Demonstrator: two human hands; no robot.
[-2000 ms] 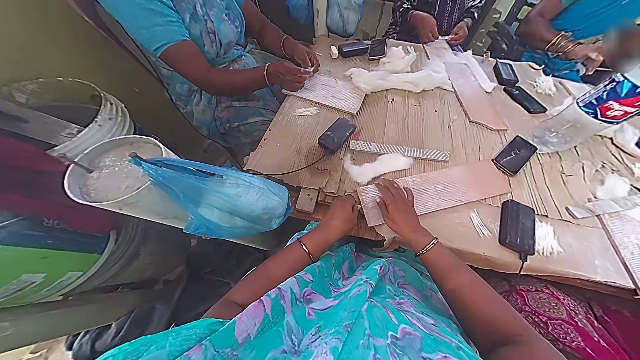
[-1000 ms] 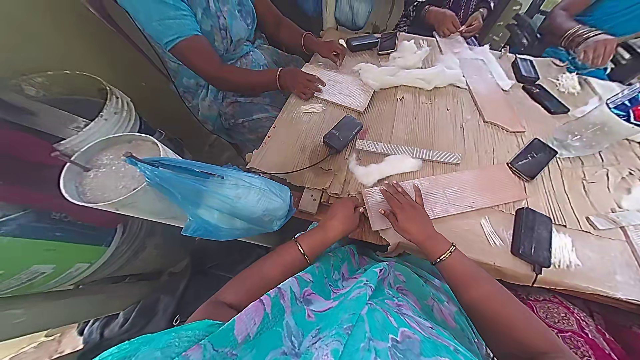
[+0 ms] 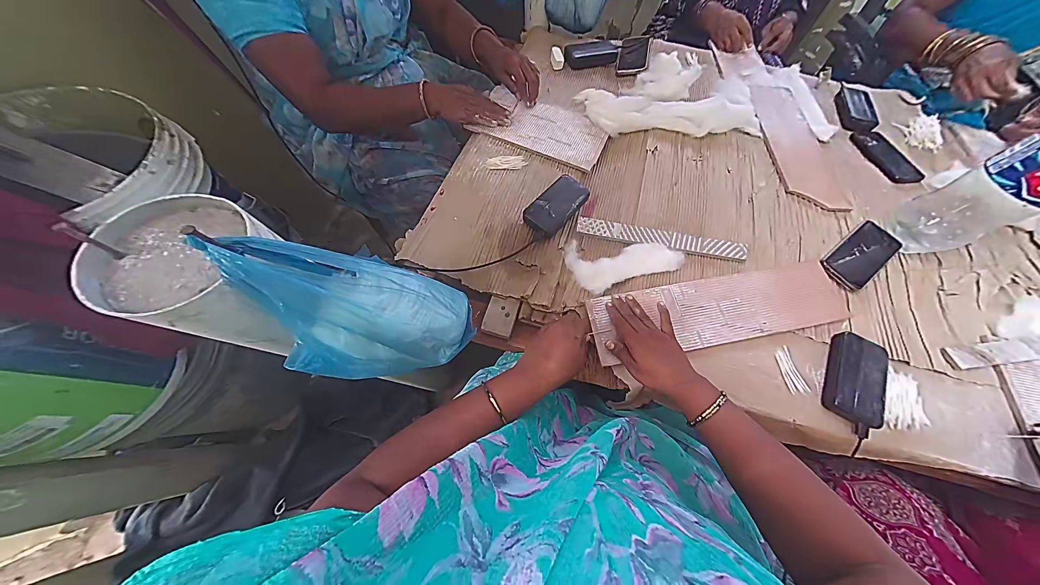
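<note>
My right hand [image 3: 650,345] lies palm down with spread fingers on the left end of a ridged, pinkish flat board [image 3: 756,307] at the table's near edge. Just left of that end, my left hand [image 3: 559,349] has curled fingers; a thin pale tip shows beside them, and what they hold cannot be told. Beyond the board lie a strip of white cotton [image 3: 626,266] and a patterned flat strip [image 3: 662,238]. Thin white cotton wicks [image 3: 792,370] and a black box-shaped device with a cable [image 3: 855,380] sit to the right of my right hand.
A white bucket of pale material [image 3: 175,296] and a blue plastic bag [image 3: 366,313] stand left. A phone [image 3: 861,254] touches the board's far end; a plastic bottle [image 3: 942,215] lies farther right. Co-workers' hands [image 3: 479,101] are across the table, near another ridged board [image 3: 561,134] and a cotton roll [image 3: 666,114].
A co-worker's hands at the upper left have moved from being raised together to lying on their board. My hands stay at the left end of mine.
</note>
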